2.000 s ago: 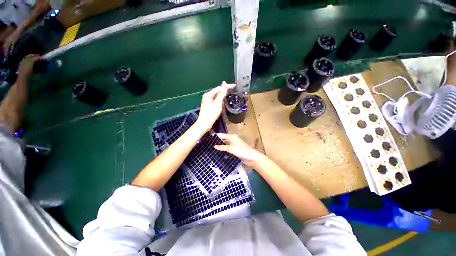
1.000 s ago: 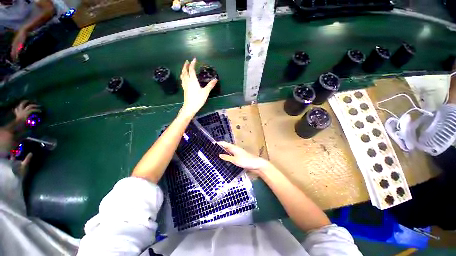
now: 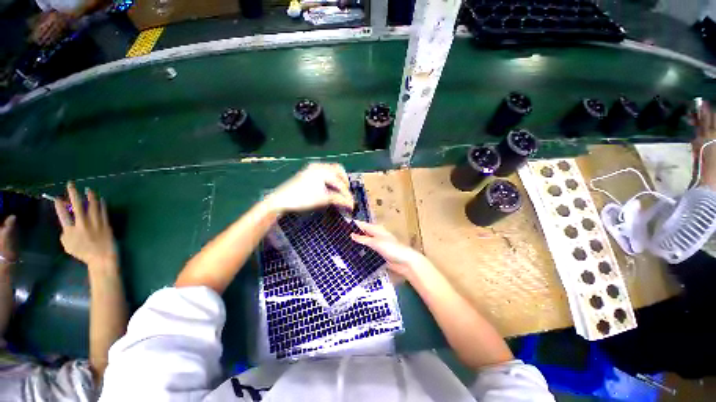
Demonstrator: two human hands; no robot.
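Observation:
A pad sheet [image 3: 334, 255] with a grid of small black rectangles is held tilted above stacked pad sheets [image 3: 314, 326]. My right hand [image 3: 385, 247] grips its right edge. My left hand [image 3: 318, 188] is over the sheet's top edge, fingers bent down and close together; whether a pad is between them cannot be told. A black cylinder unit [image 3: 379, 126] stands upright on the green belt beyond my hands, left of the white post. Two more cylinder units stand further left, one of them here [image 3: 308, 119].
Cardboard [image 3: 463, 267] lies right, bearing several cylinder units [image 3: 494, 202] and a long white parts tray [image 3: 577, 243]. A white fan [image 3: 683, 216] with cable is at far right. A post [image 3: 424, 82] rises beyond the cardboard. A neighbour's hands [image 3: 88, 228] are at left.
My left hand has drawn back from the cylinder unit on the belt to the held sheet. The units on the belt show further right. The neighbour's hand at left has come nearer.

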